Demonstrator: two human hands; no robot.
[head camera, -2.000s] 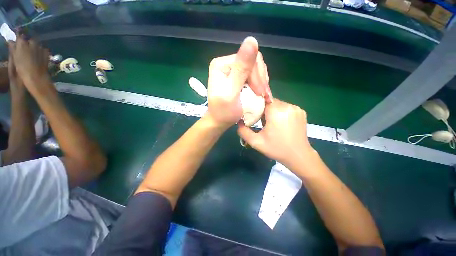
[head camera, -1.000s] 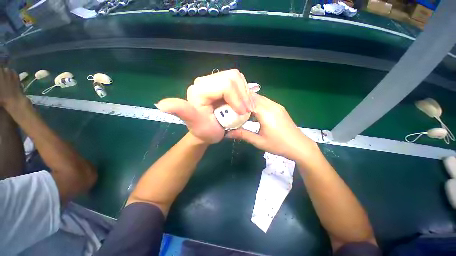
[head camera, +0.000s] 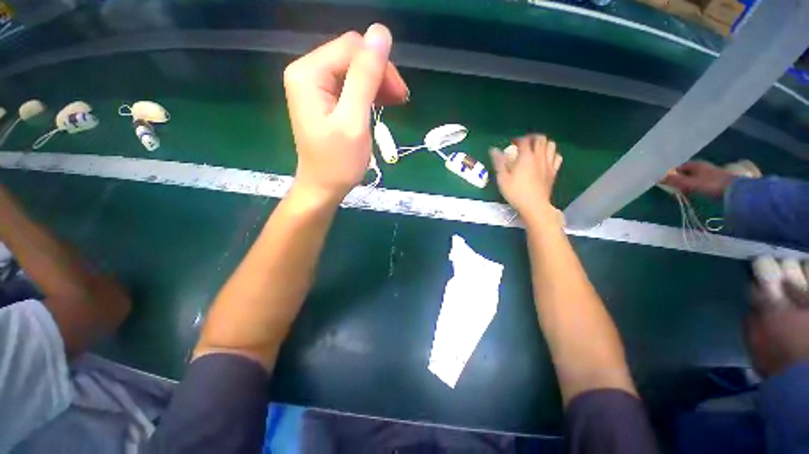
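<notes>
My left hand (head camera: 333, 120) is raised left of centre, fingers curled and thumb up; whether it holds anything is hidden. Just right of it, a slim off-white housing (head camera: 385, 142) lies on the green belt, with cord around it. An open cream shell (head camera: 446, 136) lies further right. A white shell with dark and blue details (head camera: 467, 168) lies below it, joined by cord. My right hand (head camera: 530, 173) is blurred over the belt, fingers spread, beside a small cream part (head camera: 510, 152); whether it grips this is unclear.
A white paper strip (head camera: 467, 310) lies on the near surface. The pale rail (head camera: 435, 203) crosses below the parts. A slanted grey post (head camera: 674, 111) stands right of my right hand. Corded units (head camera: 76, 118) lie at left. Another person's hands (head camera: 705, 178) work at right.
My hands have moved apart, left hand up and left, right hand right. The unit between them is gone from there; corded parts show on the belt. A neighbour's hands have appeared at right.
</notes>
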